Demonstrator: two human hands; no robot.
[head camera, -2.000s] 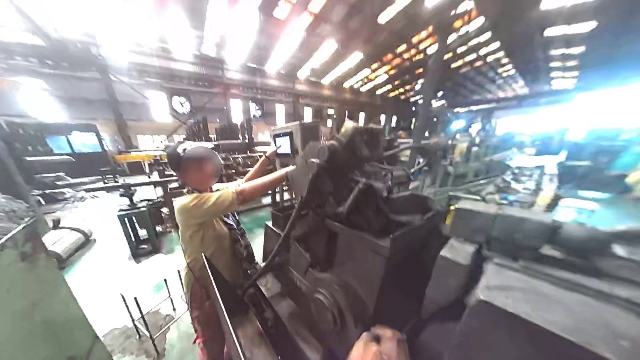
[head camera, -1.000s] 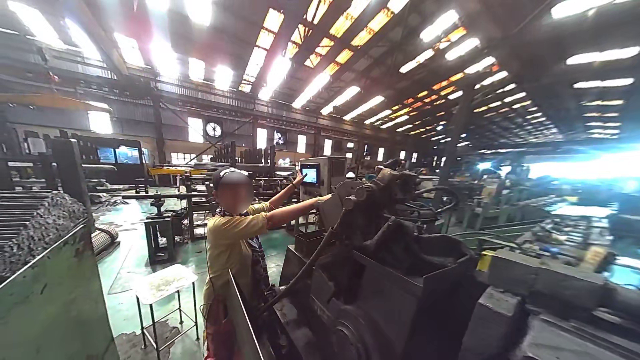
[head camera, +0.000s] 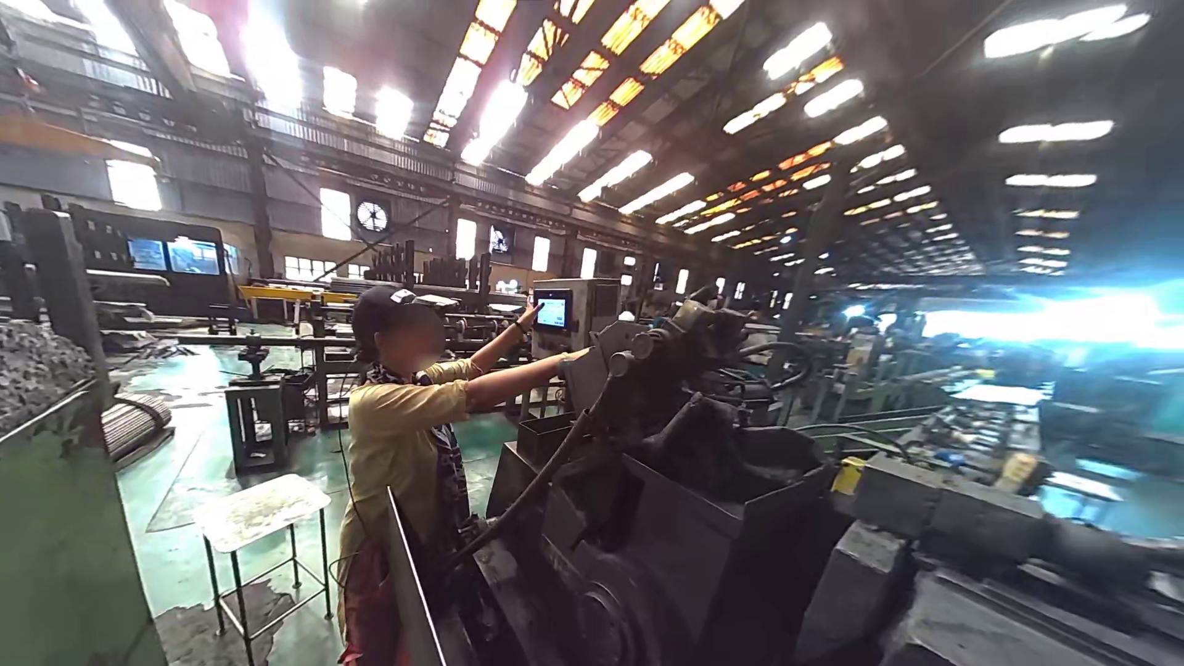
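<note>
Neither my left hand nor my right hand shows in the head view now. In front of me stands a large dark metal machine (head camera: 684, 518) with a slanted rod (head camera: 527, 499) on its near side. Beyond it at the left, a co-worker in a yellow shirt (head camera: 398, 425) and dark cap reaches both arms forward. One of the co-worker's hands is at a lit touch screen (head camera: 554, 310) on a control cabinet (head camera: 597, 305); the other reaches the machine's upper part, its fingers partly hidden.
A small stool (head camera: 264, 509) with a worn, pale top stands left of the co-worker. A green bin (head camera: 65, 536) heaped with metal pieces is at the left edge, with a bundle of bars (head camera: 134, 425) behind it. Heavy dark blocks (head camera: 943, 509) lie at the right.
A bare hand visible at the bottom edge two seconds ago is out of view. The co-worker's arms stay stretched toward the screen and machine. The view has tilted up.
</note>
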